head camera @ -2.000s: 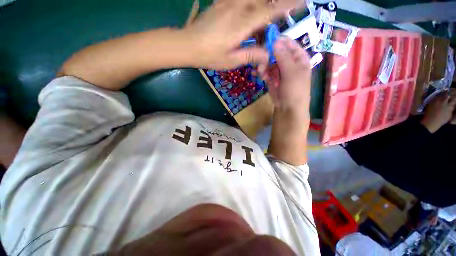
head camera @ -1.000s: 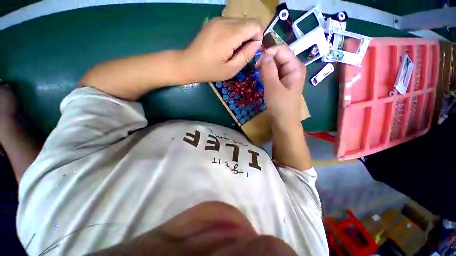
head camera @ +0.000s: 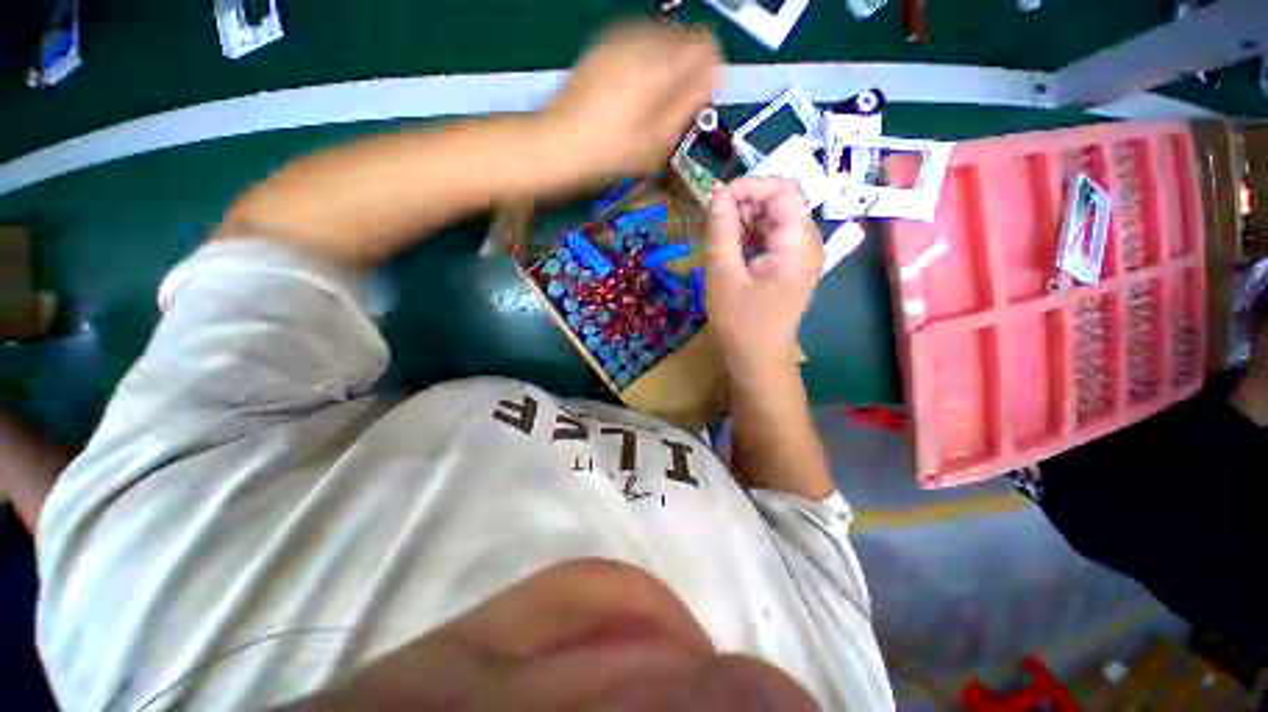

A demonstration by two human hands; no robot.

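Observation:
My left hand (head camera: 633, 104) is blurred at the white line beyond the carton; what its fingers hold, if anything, cannot be told. My right hand (head camera: 768, 264) is over the carton's right side, fingers curled, with its grip unclear. The open brown carton (head camera: 675, 392) holds upright blue cells (head camera: 619, 359) with bunched red leads (head camera: 612, 299). Several blue cells (head camera: 591, 253) lie flat on top. White housings (head camera: 911, 178) lie grouped on the green surface beyond my right hand. One part with a round dark end (head camera: 708, 121) lies near my right fingertips.
A pink compartment tray (head camera: 1022, 299) is at right, with a white unit (head camera: 1083, 230) on it. A person's dark sleeve (head camera: 1168, 487) is below it. More white housings (head camera: 250, 25) lie beyond the white line (head camera: 376, 107). A red object (head camera: 1022, 691) is on the floor.
My left hand has moved away from my right hand, up to the white line. The carton's cells are more exposed. The view has shifted, showing more beyond the line.

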